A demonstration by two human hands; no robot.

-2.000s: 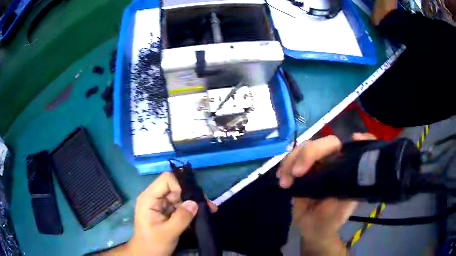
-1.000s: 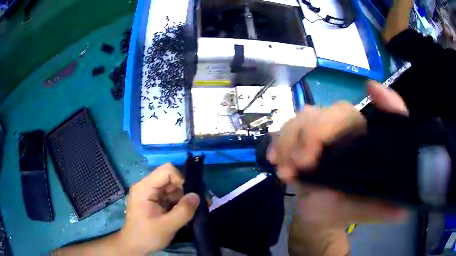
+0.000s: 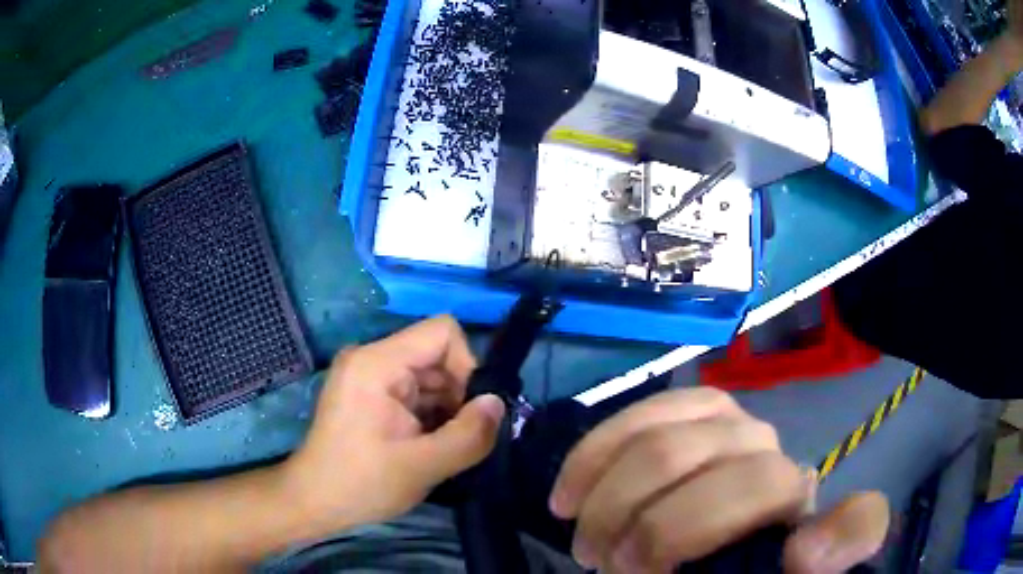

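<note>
My left hand (image 3: pixel 409 432) pinches the black headband (image 3: pixel 494 510) near its upper end, which points up at the blue tray's front edge. A thin wire loop stands at that end. My right hand (image 3: pixel 696 482) is curled just right of the headband, around a black object at the bottom edge that looks like the electric screwdriver (image 3: pixel 735 552), mostly hidden by the hand. Beyond, the screw feeder (image 3: pixel 707 107) stands in the blue tray (image 3: pixel 561 314), with black screws (image 3: pixel 454 101) scattered on the white liner.
A black perforated tray (image 3: pixel 219 280) and a glossy black smartphone (image 3: pixel 79 297) lie at left. Small black parts (image 3: pixel 342 90) lie left of the blue tray. A second blue tray (image 3: pixel 886 135), another person's arm (image 3: pixel 970 90), a red stool (image 3: pixel 796 348) and yellow-black floor tape (image 3: pixel 869 420) are at right.
The view has shifted, so the tray and feeder sit further right. My right hand, with the screwdriver, has come down and closer to the headband. My left hand still holds the headband.
</note>
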